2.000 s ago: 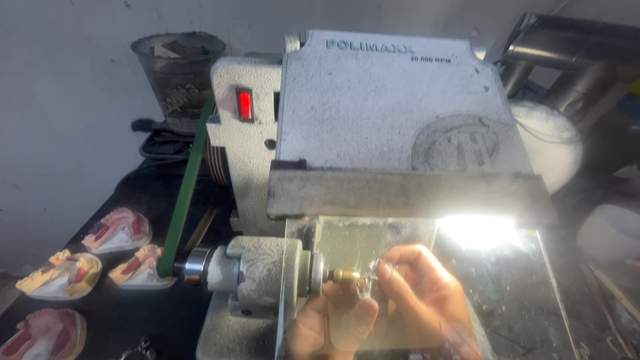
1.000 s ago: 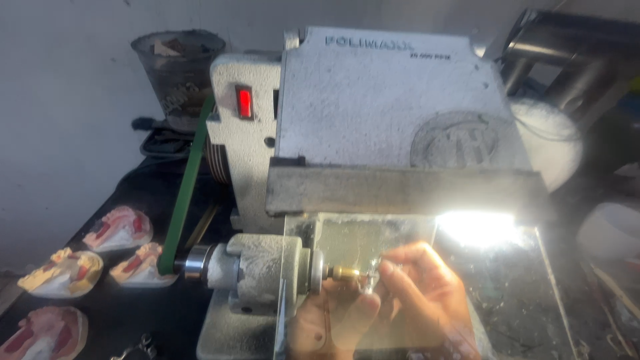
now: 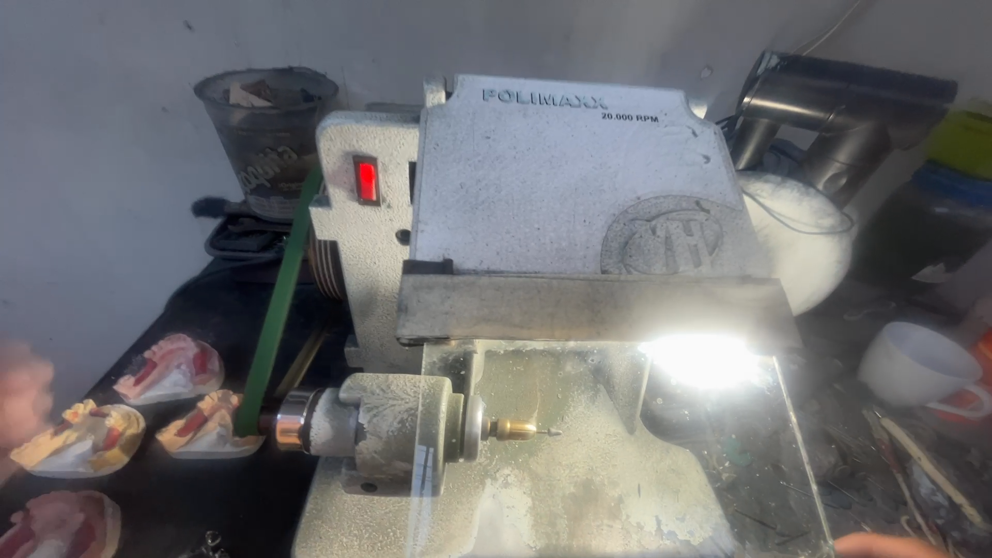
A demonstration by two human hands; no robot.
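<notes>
At the left edge, my left hand (image 3: pixel 23 395) is a blur beside the yellow dental cast (image 3: pixel 85 442); whether it holds anything cannot be seen. Only a sliver of my right hand (image 3: pixel 883 545) shows at the bottom right, by the lower corner of the clear shield (image 3: pixel 806 465). The Polimaxx bench polishing machine (image 3: pixel 573 178) stands in the middle, its red switch (image 3: pixel 366 181) lit. A green drive belt (image 3: pixel 283 302) runs down to the spindle housing (image 3: pixel 395 426). Behind the shield, a brass chuck (image 3: pixel 515 429) holds a thin pointed bur (image 3: pixel 552 432), with no hand touching it.
Pink casts (image 3: pixel 174 368) and others lie on the black surface at left. A plastic tub (image 3: pixel 271 147) stands behind. A bright lamp (image 3: pixel 705 360) glows under the hood. At right are a white cup (image 3: pixel 918 364), slim hand tools (image 3: pixel 930 465) and black pipes (image 3: pixel 845 93).
Both hands have left the bur, where they held a small shiny piece behind the shield. My left hand is now at the far left, my right at the bottom right edge.
</notes>
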